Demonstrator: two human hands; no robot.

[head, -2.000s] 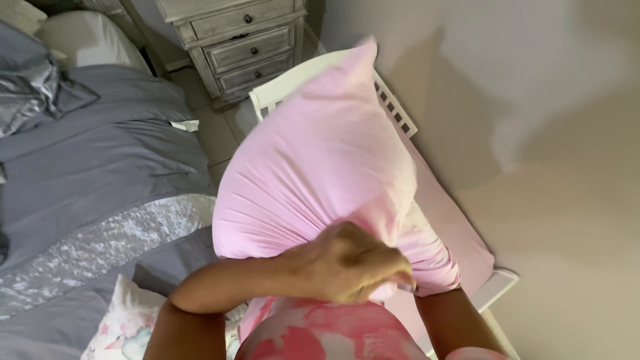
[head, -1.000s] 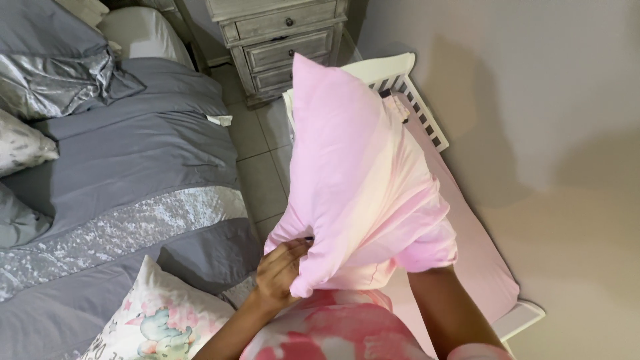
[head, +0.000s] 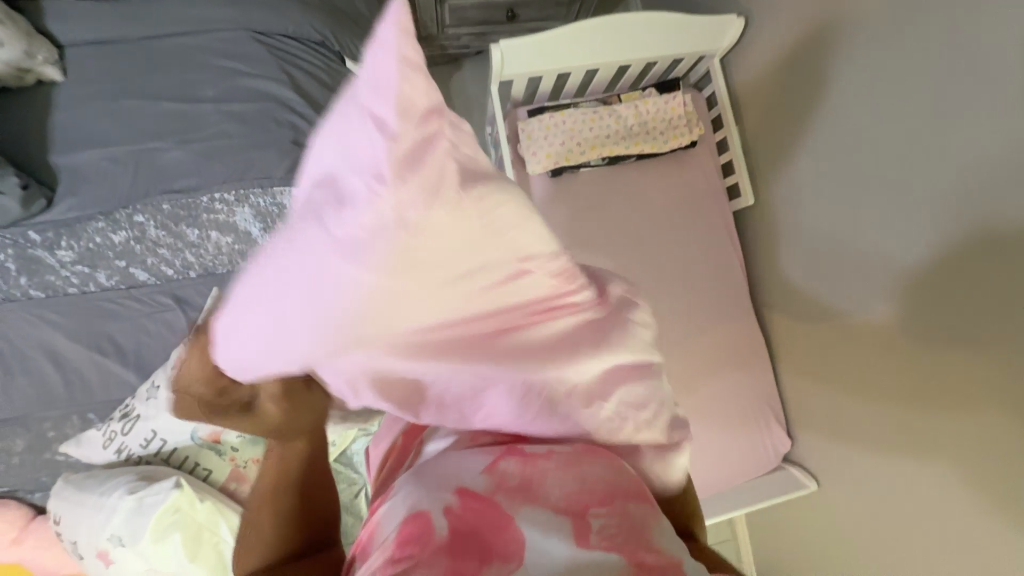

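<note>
A pink pillow in a loose pillowcase is held up in front of my body, one corner pointing away at the top. My left hand grips its lower left edge, somewhat blurred. The right forearm shows at the lower right, but my right hand is hidden behind or inside the pillowcase fabric, so its grip cannot be seen.
To the right stands a white toddler bed with a pink sheet and folded patterned cloths at its head. A large bed with grey bedding lies left, with printed pillows below. A grey drawer unit is beyond.
My left hand, across the front of the pillow two seconds ago, has moved to its lower left edge. The pillow has swung left, uncovering the toddler bed's head and the folded cloths. The view has shifted.
</note>
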